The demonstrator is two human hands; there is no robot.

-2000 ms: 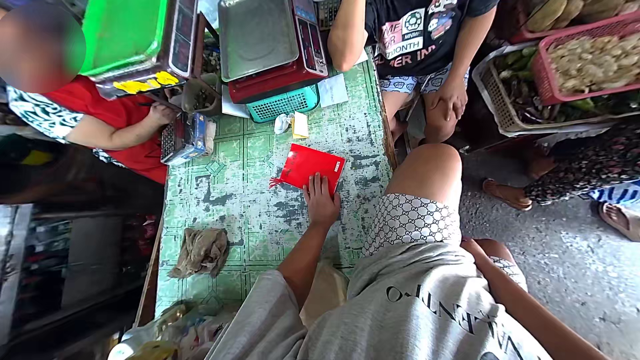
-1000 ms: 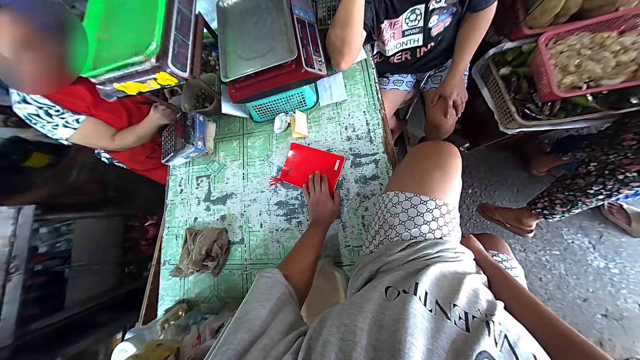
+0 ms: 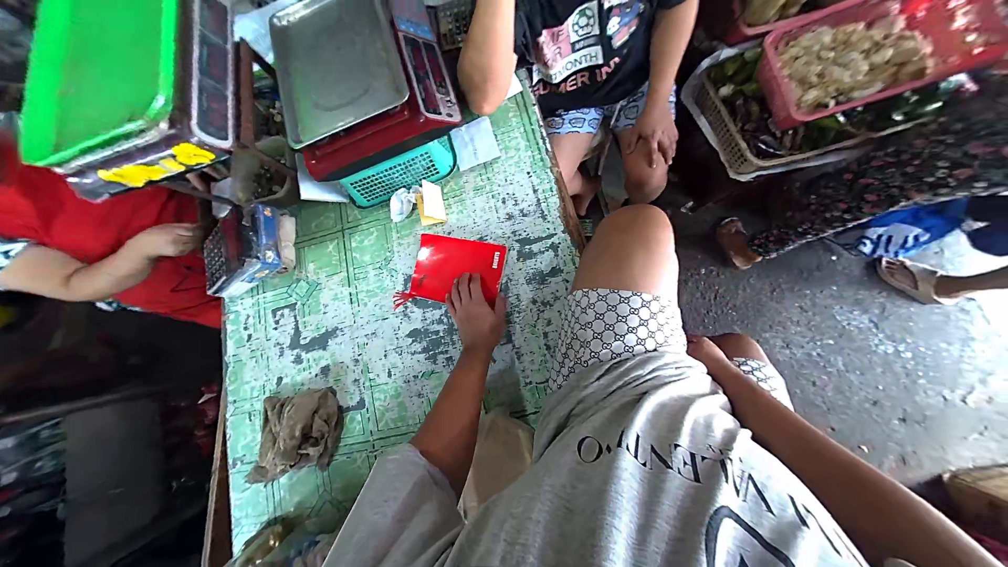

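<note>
My left hand (image 3: 476,313) lies flat, palm down, on the lower right part of a closed red booklet (image 3: 449,264) with a red tassel. The booklet rests on the worn green patterned table (image 3: 378,339). My right hand (image 3: 706,352) lies by my legs at the patterned shorts; its fingers are mostly hidden, and whether it holds anything does not show. Beyond the booklet are a yellow-and-white paper piece (image 3: 431,203) and a crumpled white wad (image 3: 402,205). A crumpled brown cloth (image 3: 298,433) lies on the table's near left.
A weighing scale with a metal tray (image 3: 342,67) stands over a teal basket (image 3: 402,175). At the left are a green-topped scale (image 3: 102,79) and a person in red (image 3: 157,236). Another person (image 3: 598,63) sits ahead. Crates of produce (image 3: 756,150) stand at the upper right.
At the right, the sandaled feet and dark floral clothing of a person have shifted. My left hand stays on the red booklet.
</note>
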